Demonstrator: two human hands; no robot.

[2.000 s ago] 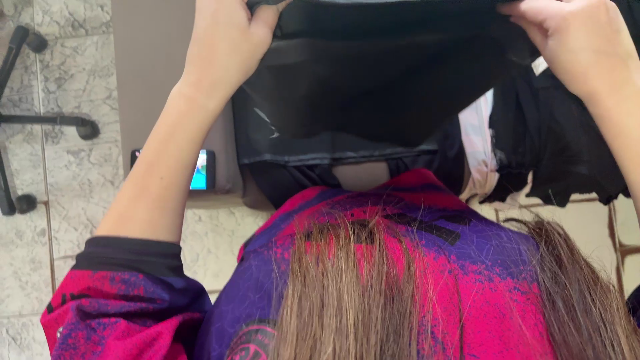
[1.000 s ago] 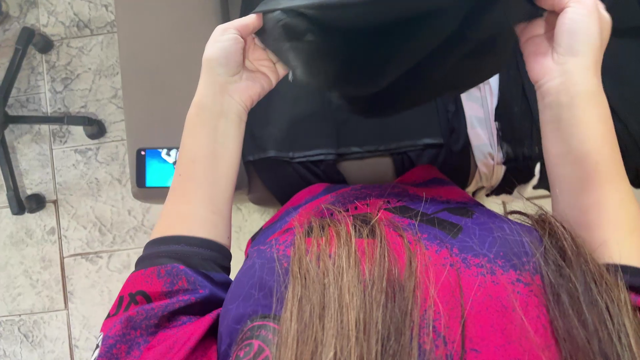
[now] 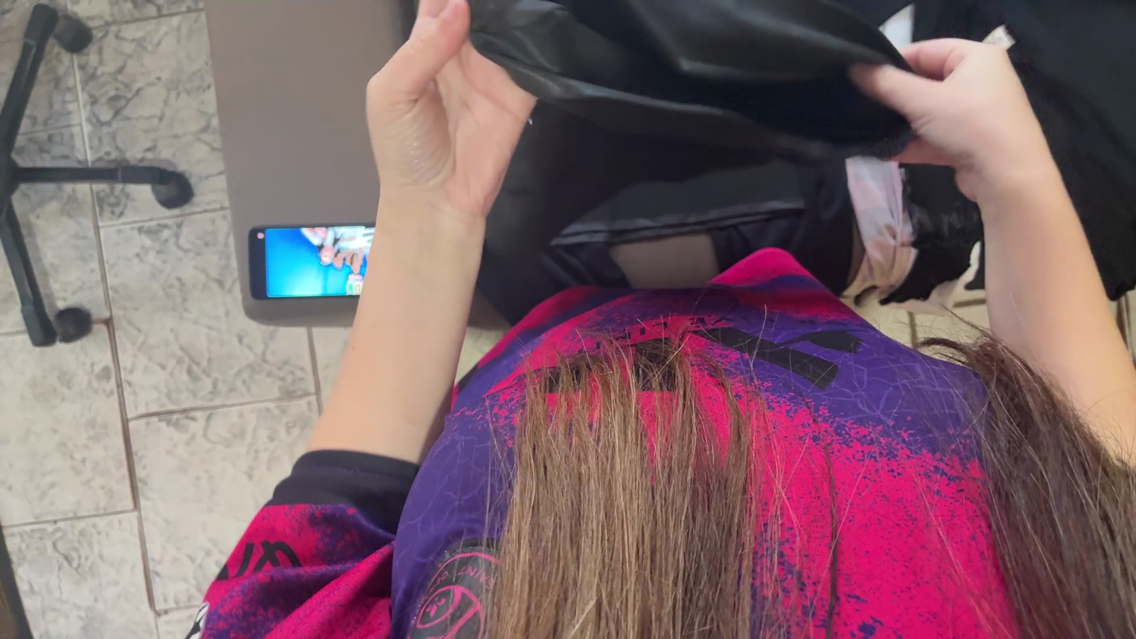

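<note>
A shiny black piece of fabric (image 3: 710, 62) is stretched between my two hands at the top of the view. Its left edge is pinched between the thumb and fingers of my left hand (image 3: 453, 115), palm turned up. My right hand (image 3: 963, 111) grips the right end, thumb and forefinger closed on the edge. More dark cloth (image 3: 674, 204) lies beneath it, over my lap. The top edge of the held fabric is cut off by the frame.
A phone with a lit screen (image 3: 315, 262) rests on a grey-brown surface (image 3: 288, 115) beside my left forearm. Black and pale cloth (image 3: 874, 213) hangs at right. The wheeled base of a chair (image 3: 98, 175) stands on the tiled floor (image 3: 195, 355) at left.
The fabric has turned and bunched between my hands; both hands kept hold of it. My right hand has come lower, and more of the fabric's folds show.
</note>
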